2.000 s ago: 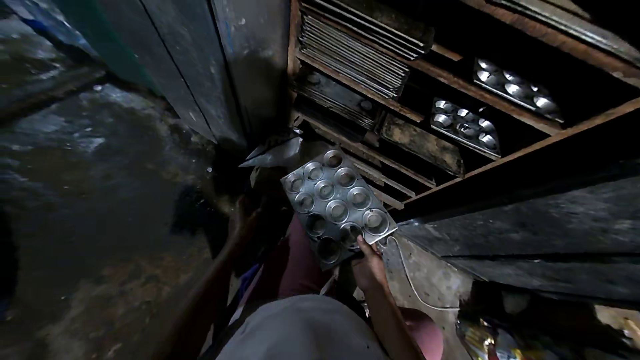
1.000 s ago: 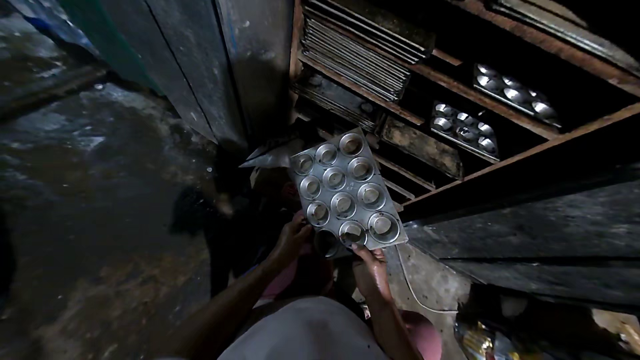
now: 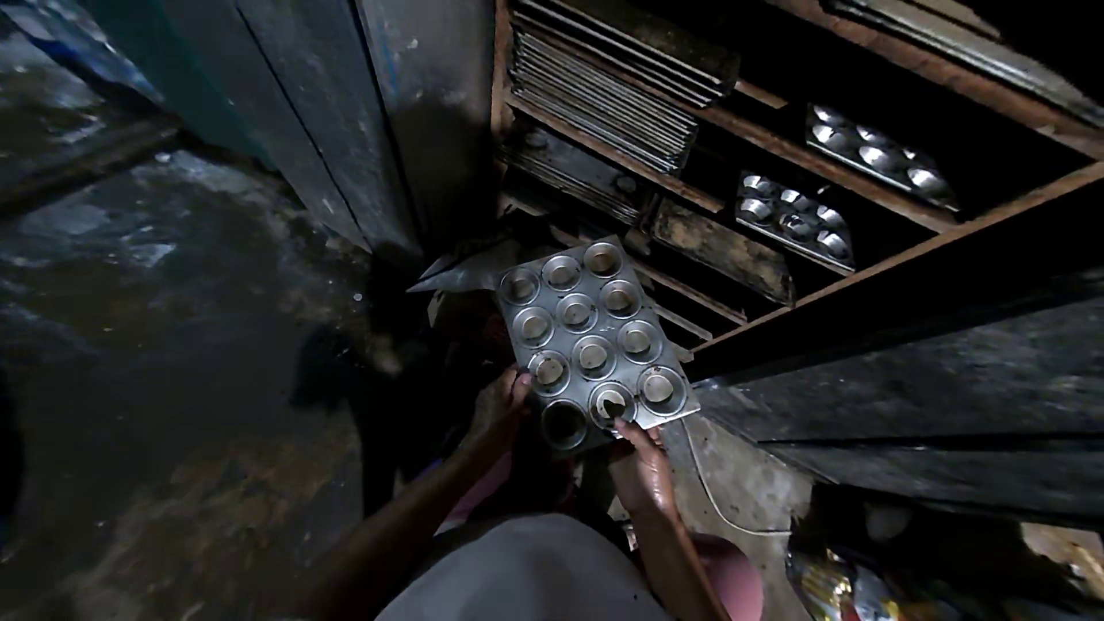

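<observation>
A metal muffin pan [image 3: 595,332] with several round cups is held tilted in front of me, between my body and the shelves. My left hand [image 3: 507,397] grips its left edge, the thumb near a cup. At the near edge, my right hand [image 3: 640,453] holds the pan with the thumb on top by a cup; the fingers beneath are mostly hidden. Some cups show dark spots inside, and the nearest left cup lies in shadow.
Wooden shelves ahead hold stacked metal trays [image 3: 604,99], a stained pan [image 3: 723,250] and two more muffin pans [image 3: 795,220], [image 3: 880,159]. A dark board wall [image 3: 931,379] stands at right. A pale cord [image 3: 716,504] lies on the floor by shiny packets [image 3: 832,586].
My left hand, away from the pan two seconds ago, has come up to its left edge. The pan has turned to a more upright angle in view and stays in my right hand.
</observation>
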